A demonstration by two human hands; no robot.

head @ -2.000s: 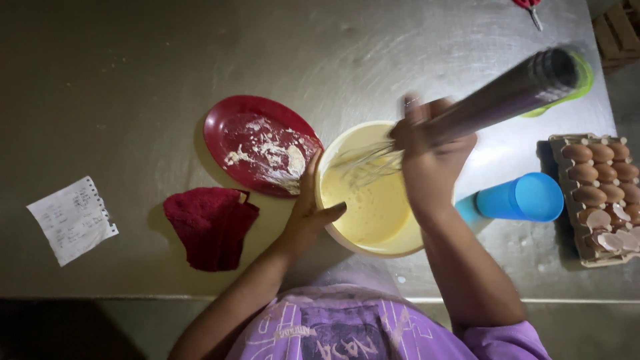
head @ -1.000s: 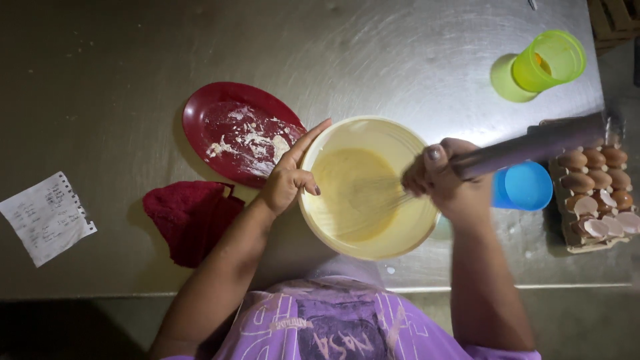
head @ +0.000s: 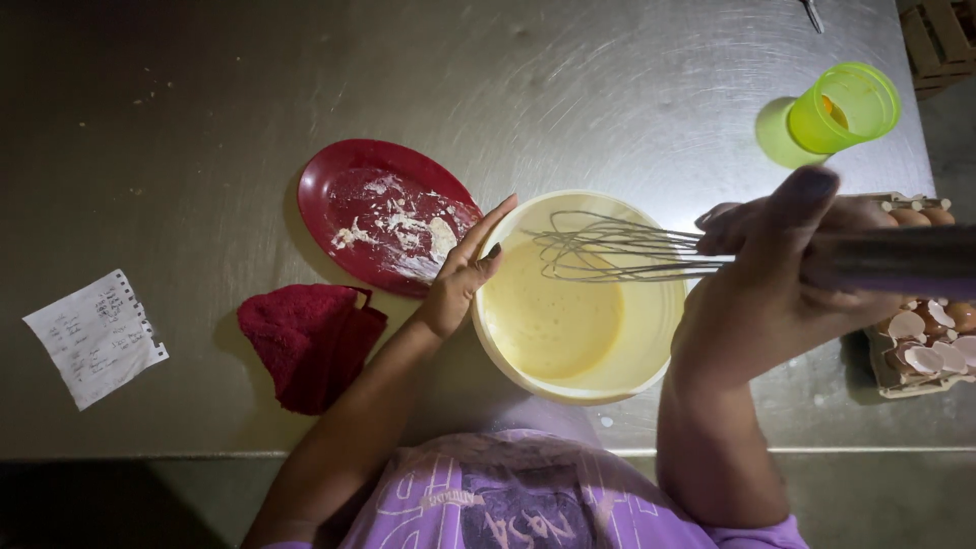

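Note:
A round cream-coloured plastic bowl (head: 587, 381) stands near the table's front edge with pale yellow batter (head: 557, 320) in it. My left hand (head: 465, 278) grips the bowl's left rim, thumb on the inner side and fingers outside. My right hand (head: 770, 274) is closed around the handle of a wire balloon whisk (head: 610, 248), held above the bowl. The whisk's wires lie over the batter and the right rim; whether they touch the batter I cannot tell. Left of the bowl is a red oval plate (head: 328, 198) smeared with white residue.
A folded red cloth (head: 305, 343) and a handwritten paper sheet (head: 99, 339) lie on the metal table (head: 206, 191) at left. At right are a green plastic cup (head: 820, 126) with yolk inside and a carton (head: 900, 389) of brown eggs and broken shells (head: 926, 358).
The whisk, lower in the bowl a second ago, now shows its wires above the batter, raised by my right hand. The blue cup seen earlier beside the bowl is no longer visible.

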